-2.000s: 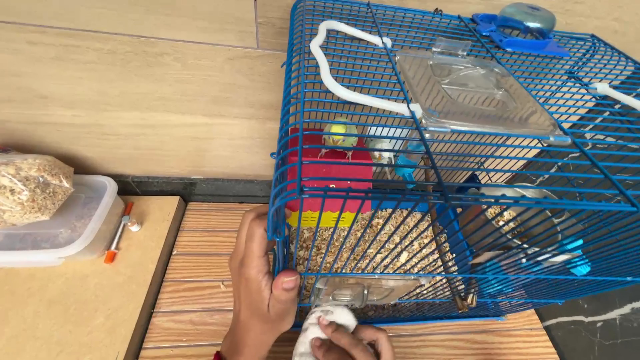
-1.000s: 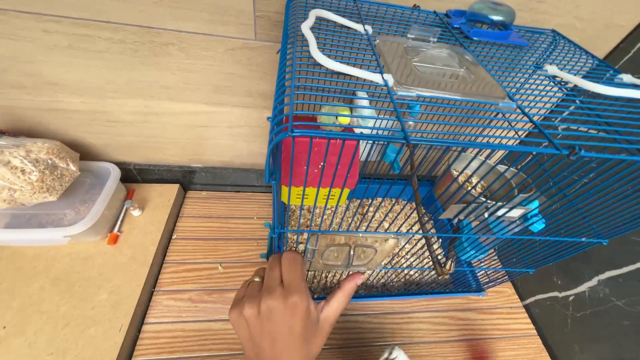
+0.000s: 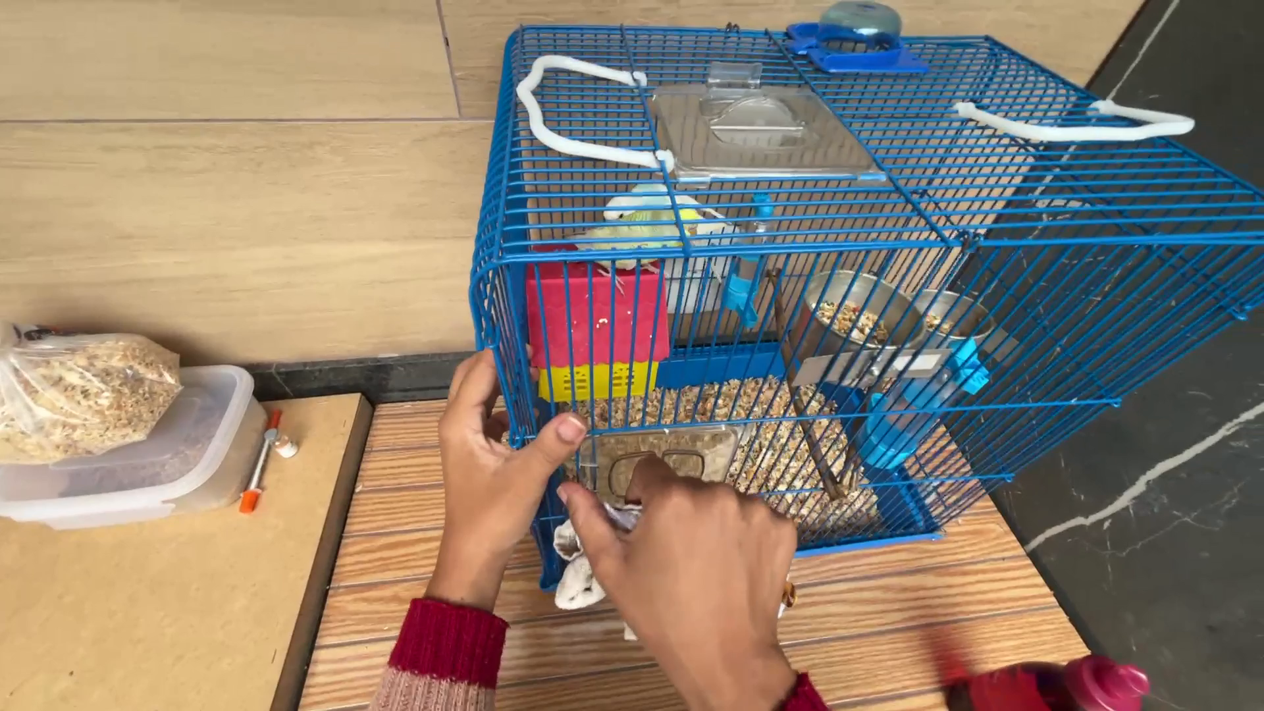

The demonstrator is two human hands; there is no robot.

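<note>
A blue wire bird cage (image 3: 938, 207) stands on the wood-patterned surface. My left hand (image 3: 494, 464) grips its near left corner bars, thumb in front. My right hand (image 3: 691, 563) holds a white cloth (image 3: 581, 583) against the cage front, beside a clear plastic door (image 3: 667, 464) low on the bars. Inside, a yellow-green budgie (image 3: 637, 235) perches on a red and yellow plastic house (image 3: 597, 316), with a pale blue and white bird behind it. Metal bowls of seed (image 3: 864, 311) and a blue drinker (image 3: 904, 420) are at the right. Seed covers the cage floor.
At left, a bag of seed (image 3: 94, 395) rests on a clear plastic tub (image 3: 197, 444), beside a syringe with orange ends (image 3: 260, 462) and a small vial (image 3: 285, 447) on a board. A red bottle (image 3: 1057, 683) lies at the lower right edge. A tiled wall stands behind.
My right hand, at the cage front two seconds ago and out of sight one second ago, is back there with the cloth. My left hand has moved from the clear door to the cage corner.
</note>
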